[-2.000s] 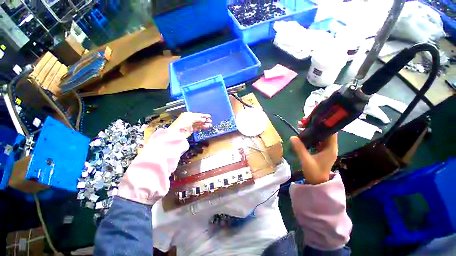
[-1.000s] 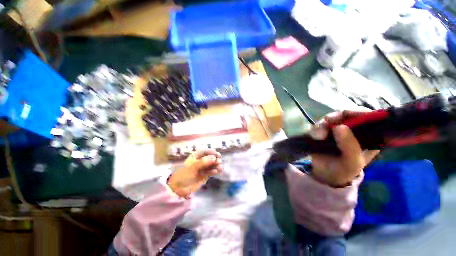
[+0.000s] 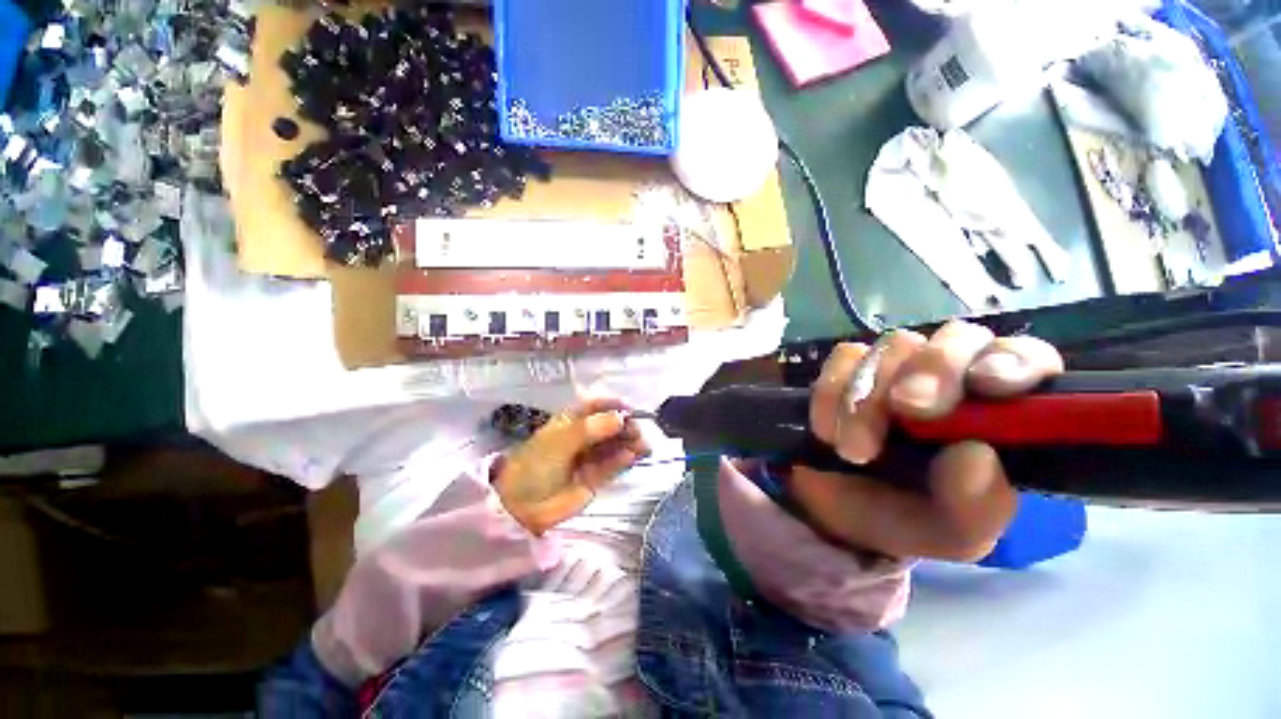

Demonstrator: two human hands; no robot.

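My right hand (image 3: pixel 927 436) is closed around the black-and-red electric screwdriver (image 3: pixel 1068 429), which lies level with its tip pointing left. My left hand (image 3: pixel 573 466) is just left of the tip, its thumb and fingertips pinched together at the bit; whether a tiny screw is between them is too small to tell. Both hands are over the lap, in front of the cardboard. The reddish-brown jig (image 3: pixel 548 281) lies on the cardboard (image 3: pixel 372 326) behind the left hand, with a pale metal strip and a row of small silver-and-black parts in it.
Black plastic parts (image 3: pixel 379 127) lie heaped on the cardboard. Silver metal plates (image 3: pixel 106 183) are heaped at left. Behind the jig are a blue screw tray (image 3: pixel 590 63) and a white disc (image 3: pixel 724 145). A pink pad (image 3: pixel 822 38), white tub (image 3: pixel 962 73) and white glove-like item (image 3: pixel 955 204) lie at back right.
The view has tilted down towards the lap. My left hand moved from the screw tray to the screwdriver tip. My right hand turned the screwdriver level, tip to the left.
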